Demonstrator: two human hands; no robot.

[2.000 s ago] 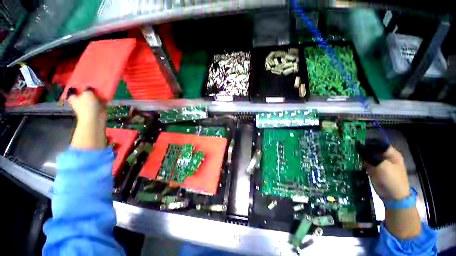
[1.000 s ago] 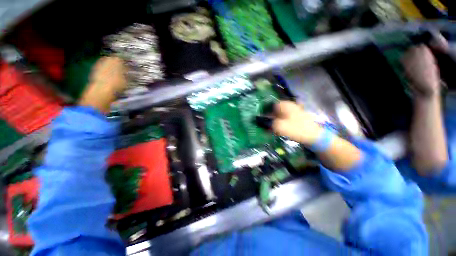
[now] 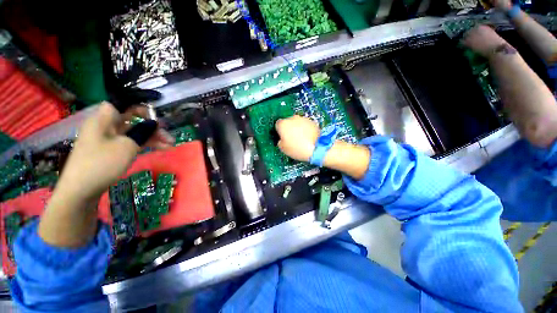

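Observation:
The large green main circuit board (image 3: 269,153) lies in its black carrier fixture in front of me. My right hand (image 3: 297,137) is over the board's middle with its fingers curled down; the fingertips and anything in them are hidden. My left hand (image 3: 110,143), with black finger cots, is raised over the fixture to the left. A small silver part (image 3: 151,112) shows between its thumb and fingers. Below it, narrow green daughter boards (image 3: 154,198) lie on a red foam sheet (image 3: 194,183). A long green edge board (image 3: 269,84) lies at the main board's far side.
Bins of silver parts (image 3: 145,46), beige parts (image 3: 221,11) and green parts (image 3: 297,19) stand on the shelf behind. Red sheets (image 3: 27,101) are stacked at the left. A metal rail (image 3: 244,247) runs along the near side. Another person's arms (image 3: 519,92) reach in from the right.
The red sheet my left hand held earlier is gone from it. That hand went to the silver parts bin, then came back nearer. My right hand moved left across the main board.

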